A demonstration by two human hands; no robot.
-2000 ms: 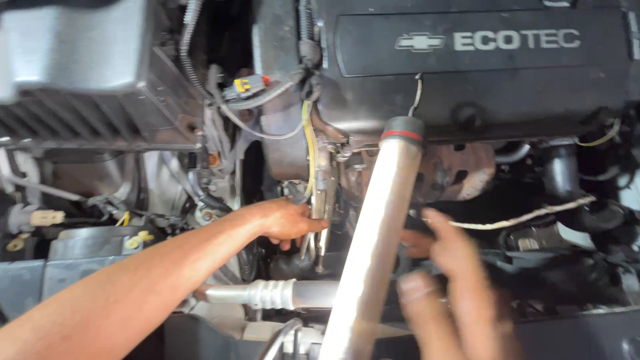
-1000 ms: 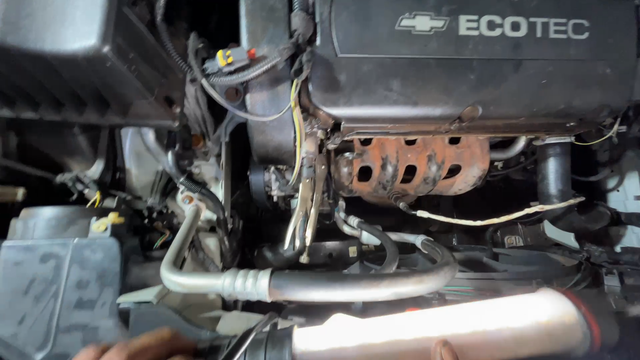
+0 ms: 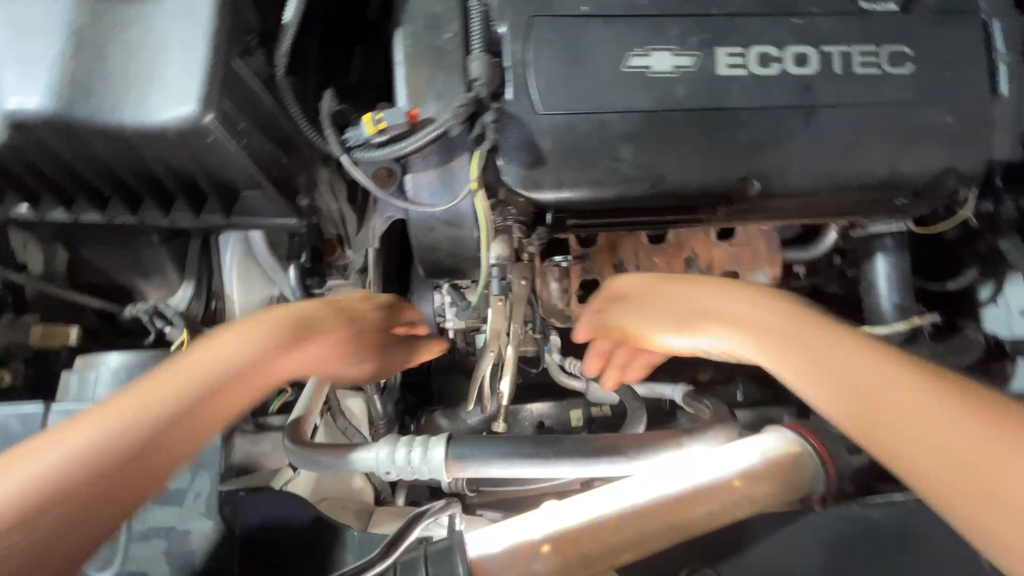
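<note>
A pair of metal locking pliers (image 3: 504, 344) hangs handles down in the engine bay, its upper end among fittings below the engine cover. To its left is my left hand (image 3: 372, 336), blurred, fingers pointing at the pliers, with nothing seen in it. My right hand (image 3: 648, 324) is right of the pliers, before the rusty exhaust manifold shield (image 3: 680, 256), fingers bent and apart, holding nothing visible. Neither hand clearly touches anything. A lit tubular work light (image 3: 648, 508) lies slanted across the front, below a metal pipe (image 3: 560, 456) with a ribbed collar.
The black engine cover (image 3: 744, 136) fills the upper right. At the upper left is a black ribbed plastic housing (image 3: 144, 160). A connector (image 3: 388, 122) with yellow and red parts and a yellow-green wire (image 3: 482, 224) hang near the pliers. Hoses lie below the shield.
The work light, upright over the engine two seconds ago, now lies across the front. My left hand, on the pliers at first, is off them. Both hands have risen from the bottom edge since one second ago.
</note>
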